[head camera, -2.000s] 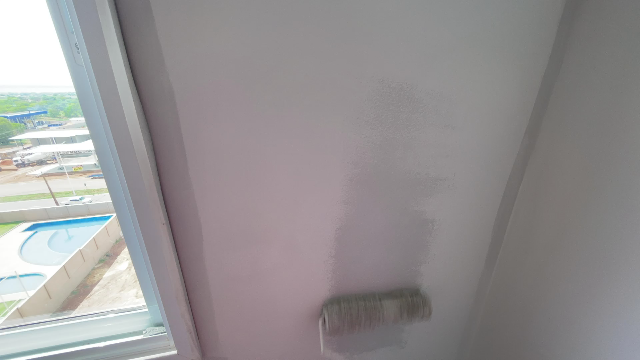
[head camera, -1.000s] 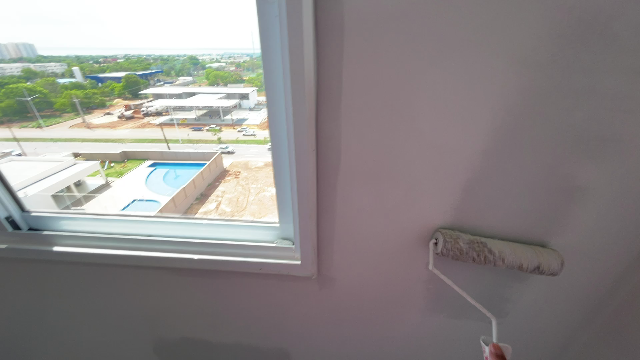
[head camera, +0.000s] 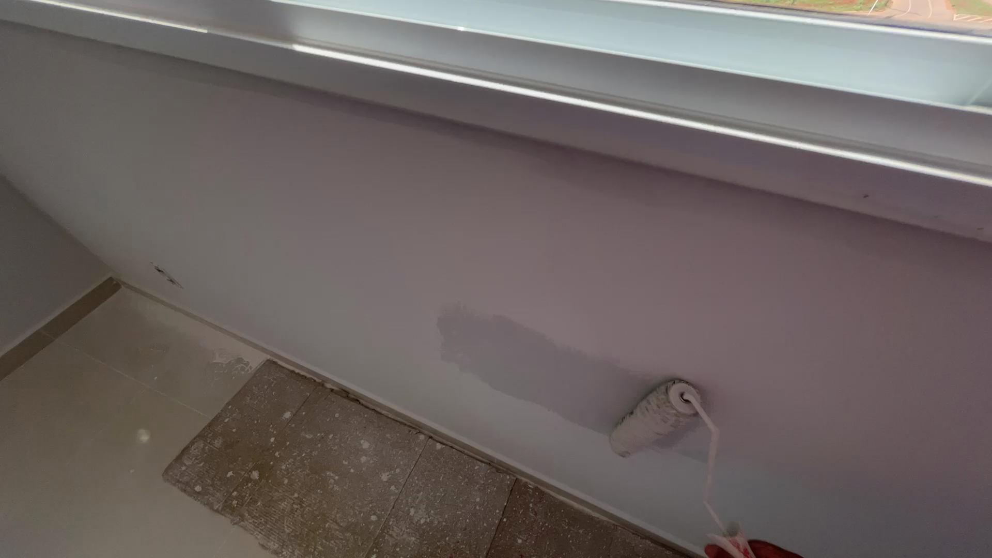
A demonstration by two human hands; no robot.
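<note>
A paint roller (head camera: 655,418) with a grey, paint-soaked sleeve rests against the wall (head camera: 434,225) below the window. From its end a thin white wire frame bends down to the handle at the bottom edge. A hand (head camera: 752,549), cut off by the frame's edge, is closed around that handle; I take it for my right hand, though little of it shows. A darker patch of wet paint (head camera: 527,360) runs up and left from the roller. My left hand is out of view.
The window frame and sill (head camera: 620,101) cross the top. Paint-spattered cardboard sheeting (head camera: 333,457) lies on the tiled floor (head camera: 85,434) along the wall's foot. A small damaged spot (head camera: 165,275) marks the wall near the left corner (head camera: 115,280).
The view has swung down from beside the window to the wall beneath it. The roller, earlier beside the window, is now low on the wall, with a darker wet patch next to it.
</note>
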